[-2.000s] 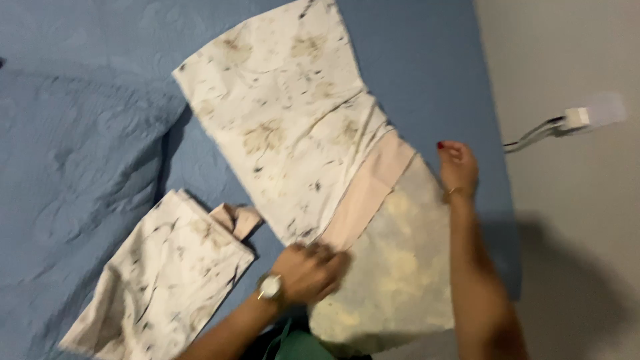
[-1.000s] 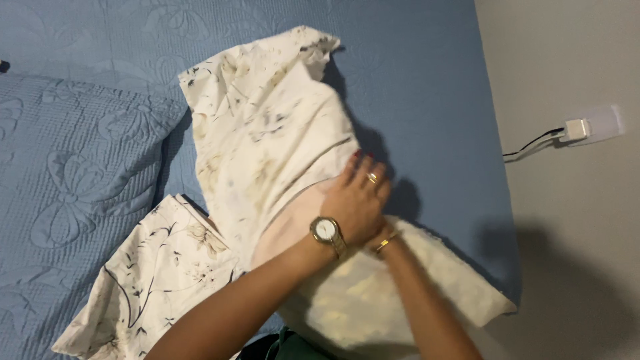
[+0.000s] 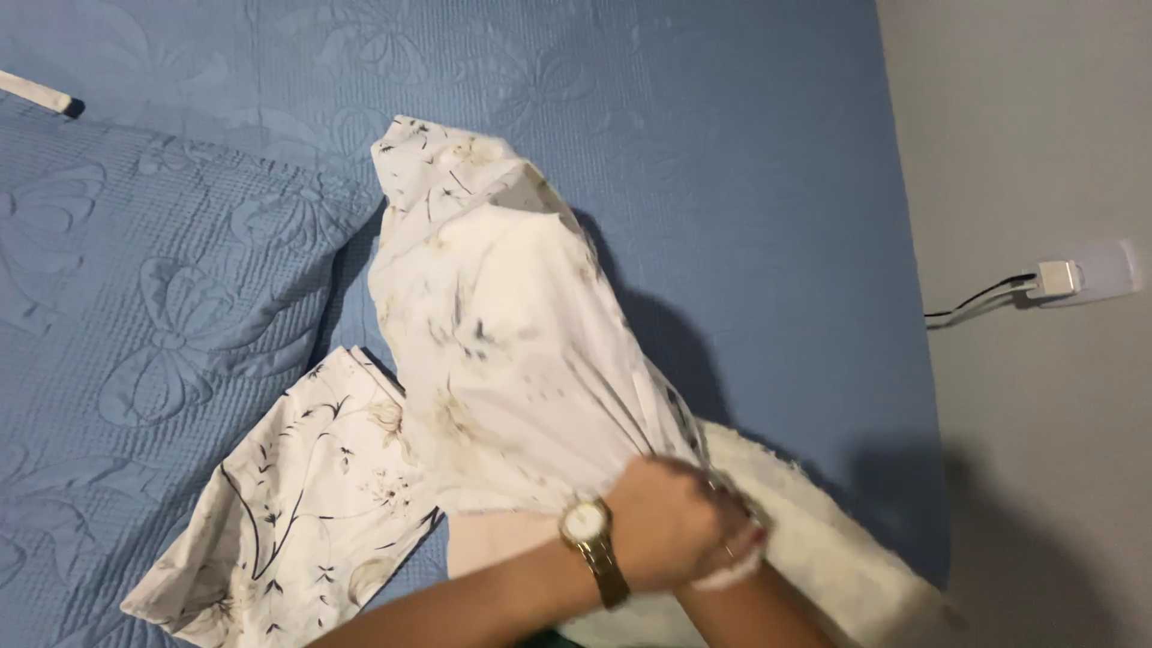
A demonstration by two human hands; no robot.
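A white fabric cover with a floral print (image 3: 504, 342) lies bunched over a blue quilted bedspread, its pale pink edge (image 3: 490, 540) showing near my forearm. My left hand (image 3: 670, 522), with a gold watch on the wrist, grips gathered fabric of the cover. My right hand (image 3: 742, 553) is crossed beneath it at the same bunch, mostly hidden and blurred, so its grip is unclear. A cream, mottled pillow (image 3: 801, 513) sticks out at the lower right. Left of the cover lies a folded piece of matching floral fabric (image 3: 306, 504).
The blue bedspread (image 3: 765, 180) reaches the bed's right edge, with a grey wall beyond. A white plug adapter (image 3: 1053, 279) with a cord sits in the wall socket. A blue quilted pillow or folded cover (image 3: 171, 342) is at left, near a white strip with a dark end (image 3: 40, 93).
The floral cover, spread flat two seconds ago, is now bunched up. My hands, apart at first, have come together and moved down toward the lower right with the fabric.
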